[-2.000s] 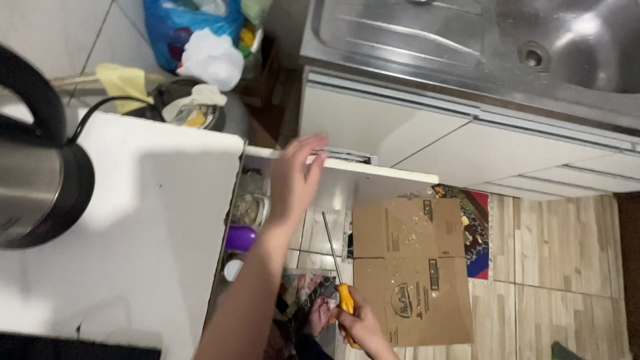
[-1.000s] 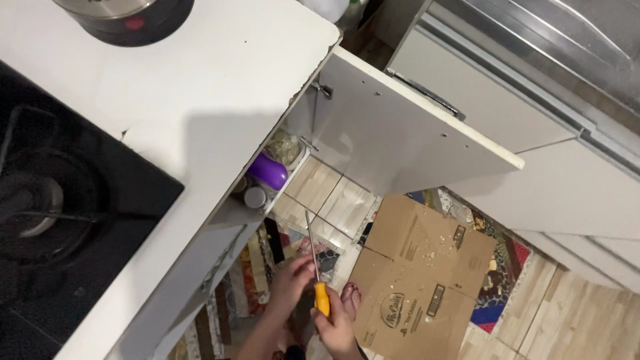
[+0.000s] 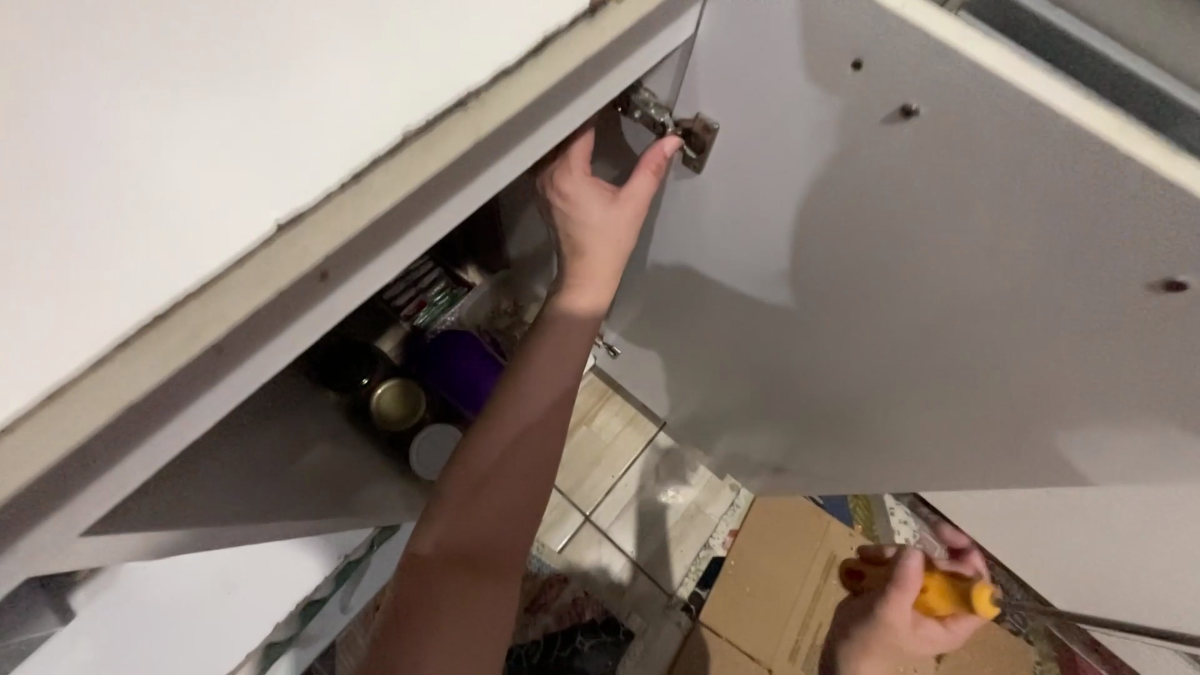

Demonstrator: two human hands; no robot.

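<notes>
My left hand (image 3: 600, 197) reaches up into the open cabinet, its thumb at the metal concealed hinge (image 3: 667, 122) that joins the frame to the white cabinet door (image 3: 872, 281); its other fingertips are partly hidden behind the cabinet edge. Low on the right, my right hand (image 3: 905, 605) holds a screwdriver by its yellow handle (image 3: 937, 589), the metal shaft pointing right. A second hinge (image 3: 607, 347) shows lower down, partly hidden by my left arm. Small screws or holes dot the door's inner face.
A white countertop (image 3: 234, 122) with a chipped edge overhangs the cabinet. Inside are a purple container (image 3: 457, 370), a jar with a gold lid (image 3: 398, 403) and a white lid (image 3: 436, 452). Flattened cardboard (image 3: 778, 572) lies on the tiled floor (image 3: 609, 478) below the door.
My left hand has moved from beside the screwdriver up to the hinge. The screwdriver in my right hand now points right instead of up. The view has moved closer to the cabinet.
</notes>
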